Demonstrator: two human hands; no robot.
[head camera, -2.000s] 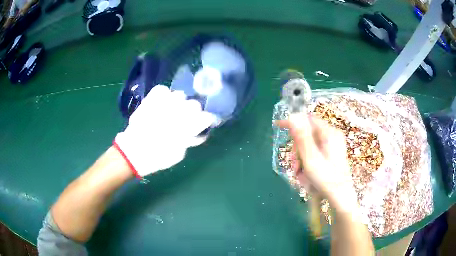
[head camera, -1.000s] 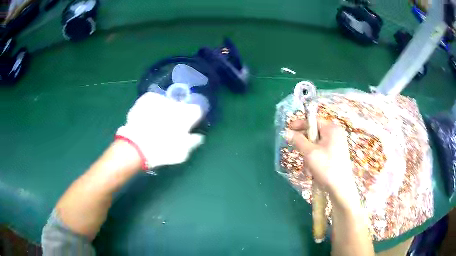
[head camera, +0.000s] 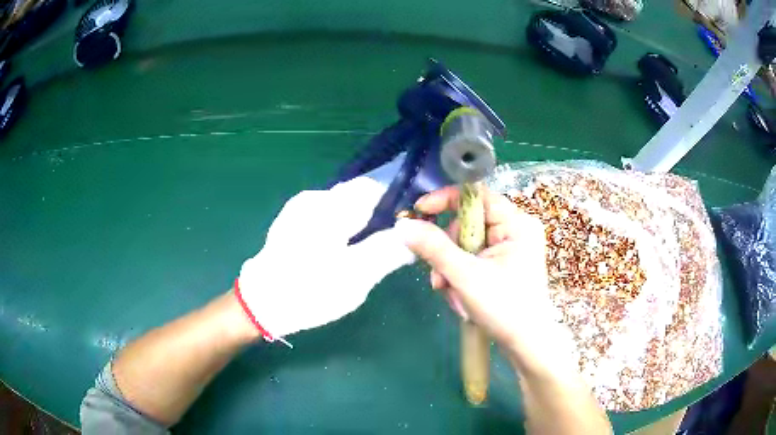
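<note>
My left hand (head camera: 328, 255), in a white knitted glove with a red cuff edge, grips a dark navy fan unit (head camera: 400, 183), tilted on its edge in front of me. Its base (head camera: 472, 95) points up and right, partly behind the hammer head. My bare right hand (head camera: 493, 263) holds a hammer (head camera: 468, 153) by its wooden handle, head up, pale face with a centre hole towards me. My right thumb and forefinger meet at the fan beside the gloved fingertips. A small copper-coloured bit (head camera: 403, 215) shows there; whether my fingers pinch it is unclear.
A clear plastic bag of copper pieces (head camera: 596, 255) lies right of my right hand. A bag of dark parts (head camera: 753, 263) is at the far right. A pale metal upright (head camera: 698, 102) stands behind them. More fans (head camera: 572, 41) lie across the green table (head camera: 170, 187).
The fan has turned from lying flat to standing on edge and moved right. My right hand has moved left with the hammer, from over the bag to the fan.
</note>
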